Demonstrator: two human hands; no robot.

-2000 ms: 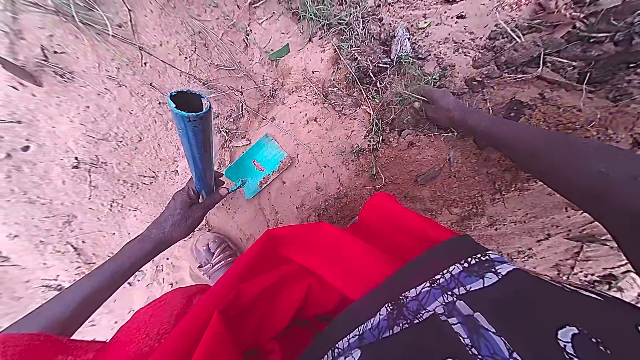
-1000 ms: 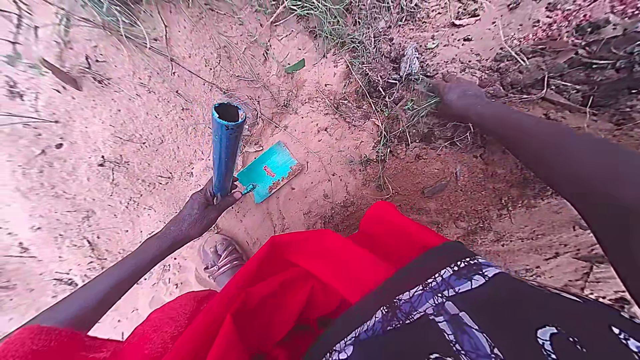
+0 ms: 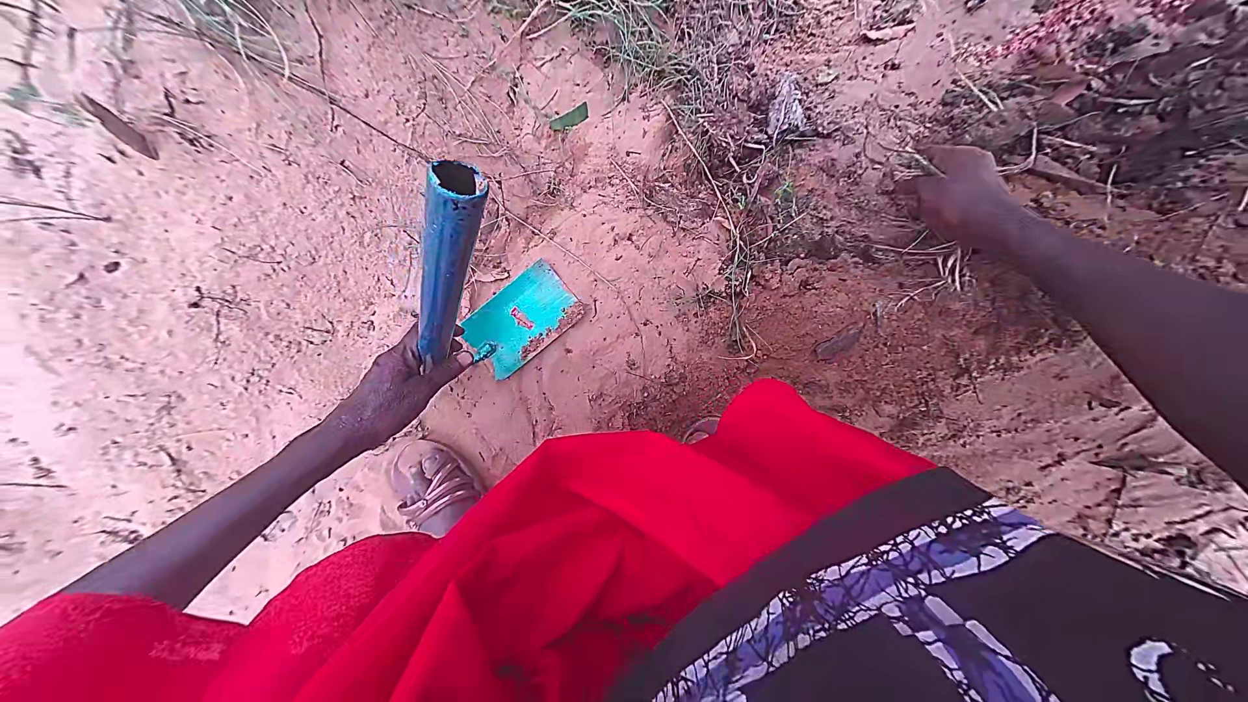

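Observation:
My left hand (image 3: pixel 395 385) is closed around the lower part of a hoe's blue tubular metal handle (image 3: pixel 450 253), whose hollow end points up toward the camera. Beside that hand, the turquoise metal blade (image 3: pixel 524 317), with soil along one edge, lies over the sandy ground. At the upper right, my right hand (image 3: pixel 960 195) holds thin dry grass stems (image 3: pixel 921 166) between its fingers, low over the reddish soil. Loose roots or stems (image 3: pixel 951 268) lie just below it. Its fingertips are partly blurred.
Grass tufts (image 3: pixel 634 44) and a weed strip (image 3: pixel 741 234) run down the middle. Dry twigs and litter (image 3: pixel 1121 127) cover the upper right. A green leaf (image 3: pixel 568 117) lies on the sand. My sandalled foot (image 3: pixel 436 485) stands below my left hand, near the red cloth (image 3: pixel 624 526).
My right hand has moved right, away from the green weeds where it was in the earlier frames. My left hand still holds the blue handle.

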